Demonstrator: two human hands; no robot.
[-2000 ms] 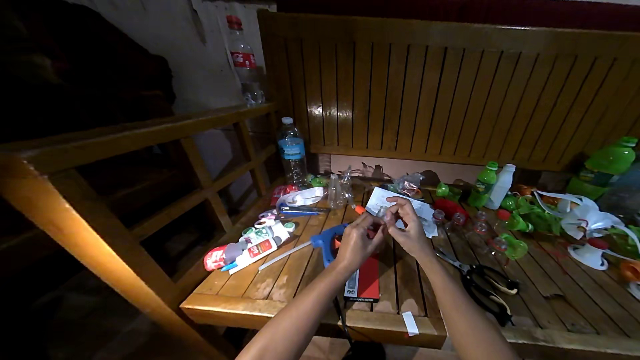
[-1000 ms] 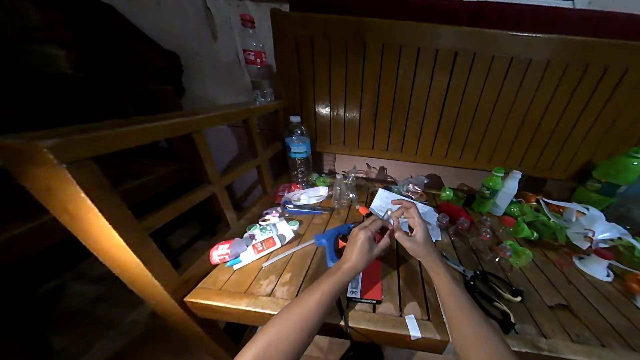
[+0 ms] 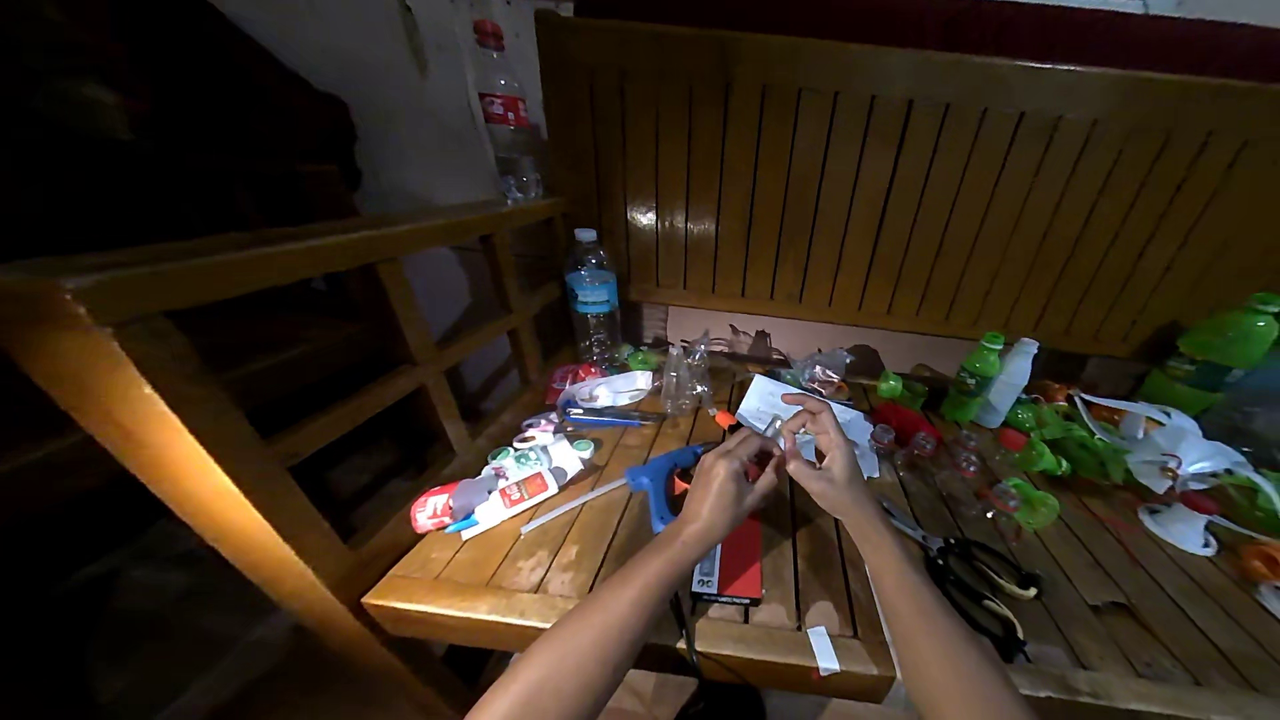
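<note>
My left hand and my right hand meet over the wooden slatted bench, with a small clear plastic piece pinched between their fingertips. Its exact shape is hard to tell. Under my left hand lies a blue hot glue gun with a glue stick out of its back and an orange tip. A red box lies below the hands. Behind them is a white sheet of paper with marks on it. Black-handled scissors lie right of my right forearm.
A glue bottle and tape rolls lie at left. A water bottle stands behind them, and a red-capped bottle stands on the armrest. Green bottle pieces, a green bottle and white plastic crowd the right. A white strip lies at the front edge.
Both hands stay together over the bench with only small finger movements. My right fingers are a little more spread now. The other things have not plainly moved.
</note>
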